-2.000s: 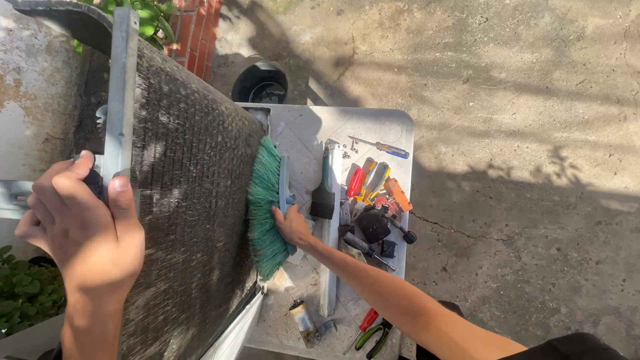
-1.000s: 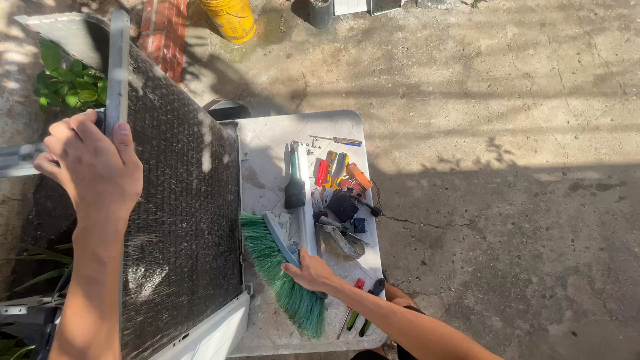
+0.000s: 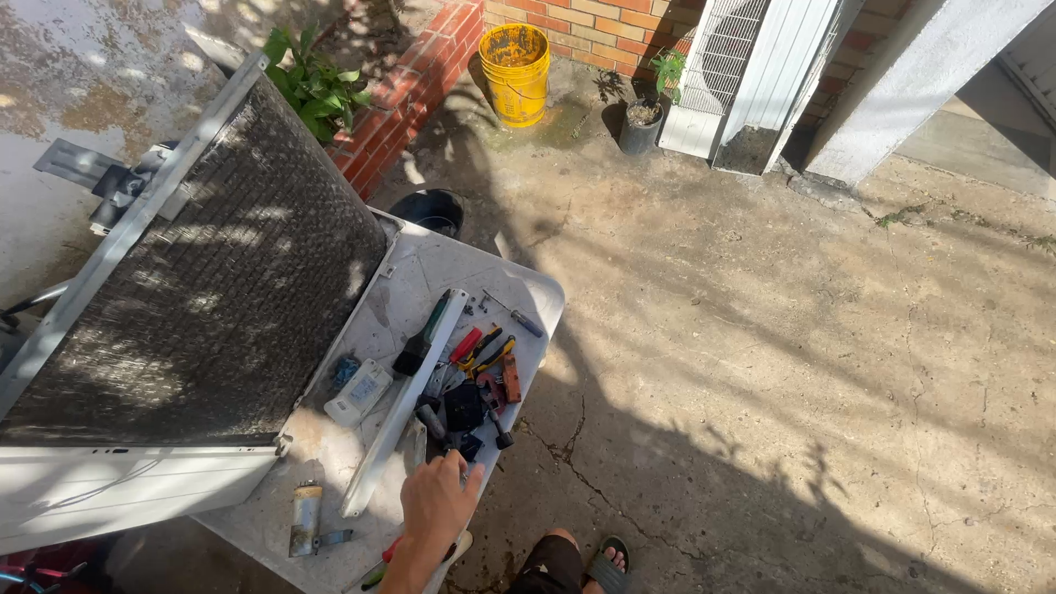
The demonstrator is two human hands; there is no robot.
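Observation:
My right hand is over the near edge of the white table, its fingertips by the lower end of a pile of tools. Whether it holds anything is unclear. The pile has yellow-and-black pliers, a red-handled tool, an orange block and a black box-like part. A screwdriver lies above it. A white metal strip lies left of the tools, beside a black-and-green brush or scraper. My left hand is out of view.
A large finned coil in a metal frame stands at the left. On the table are a white plastic case and a metal cylinder. Beyond are a black bucket, a yellow bucket and a potted plant.
My left hand has left the coil frame's edge and is out of view. My right hand has let go of the green-bristled brush, which no longer shows. The view has swung widely.

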